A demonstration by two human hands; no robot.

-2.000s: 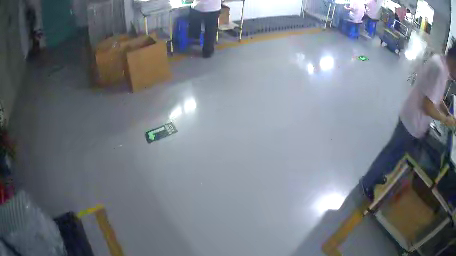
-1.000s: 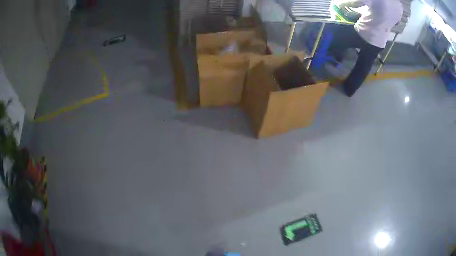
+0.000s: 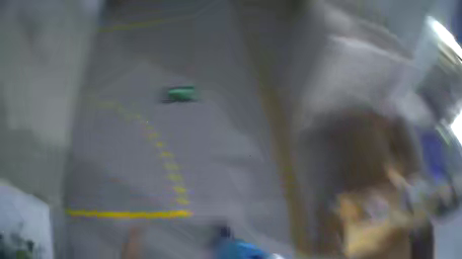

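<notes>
The view is strongly blurred. A blue shape (image 3: 239, 249) with a small dark part is cut off by the bottom edge, right of the middle; I cannot tell what it is. A faint skin-toned blur, possibly part of my left hand (image 3: 132, 245), shows at the bottom edge left of the middle. Its fingers and any hold cannot be made out. My right hand cannot be made out.
Brown cardboard boxes (image 3: 377, 222) stand at the lower right. A green floor sign (image 3: 181, 93) and yellow floor lines (image 3: 126, 214) lie ahead. A pale wall (image 3: 38, 101) runs along the left. A bright bench area shows at the upper right.
The view has turned left and moved nearer the cardboard boxes. The bench worker has left the view. The blue shape shows larger at the bottom, and a skin-toned blur has appeared.
</notes>
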